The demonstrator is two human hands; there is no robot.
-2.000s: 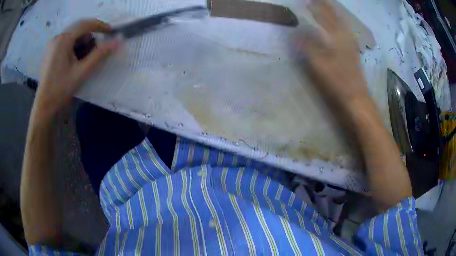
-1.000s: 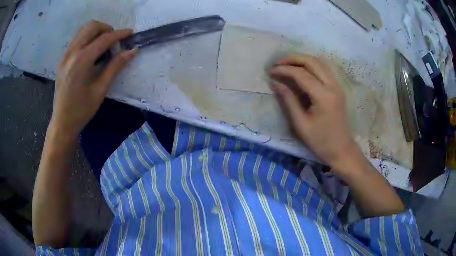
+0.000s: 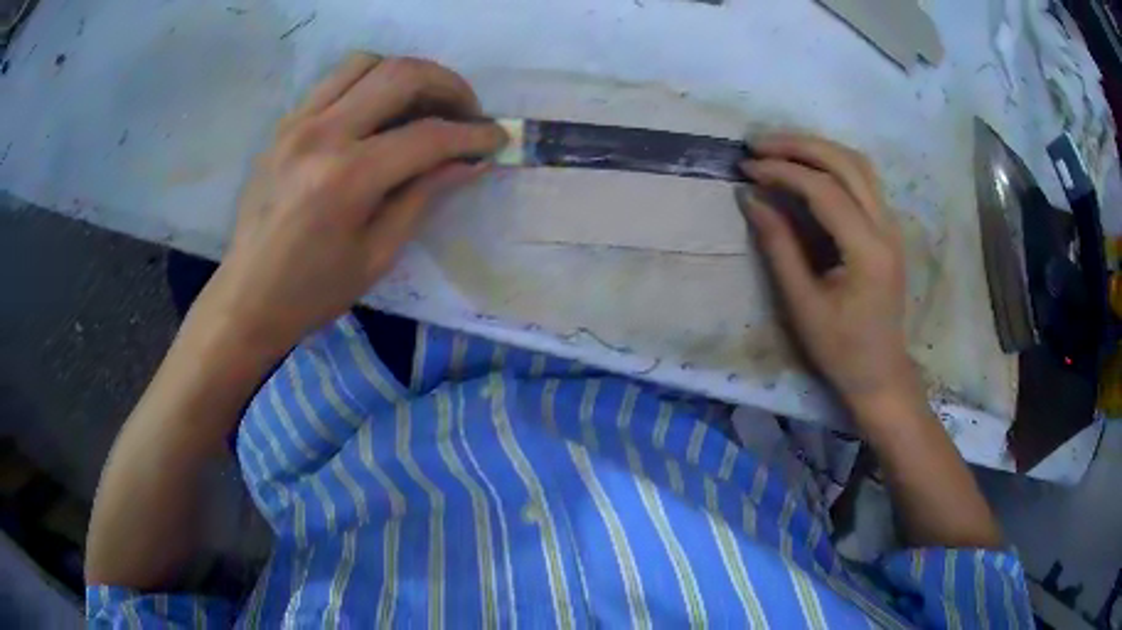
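Note:
A beige-grey fabric piece (image 3: 640, 219) lies flat on the white stained table cover. The dark pressing template (image 3: 634, 149) lies lengthwise on the fabric piece, with cloth showing above and below it. My left hand (image 3: 357, 172) grips the template's pale wrapped end between thumb and fingers. My right hand (image 3: 831, 252) is at the template's other end, its fingertips on the end and the fabric's right part. The fabric's left and right edges are partly hidden by my hands.
A steam iron (image 3: 1034, 246) stands at the right on a dark iron rest (image 3: 1054, 412). A yellow object (image 3: 1114, 357) is at the right rim. A stack of cut pieces (image 3: 888, 27) lies at the far right. The stained table cover's near edge (image 3: 591, 342) runs before my striped shirt.
My left hand has moved right with the template, which now lies on the fabric piece instead of left of it. My right hand has shifted slightly right, to the template's far end.

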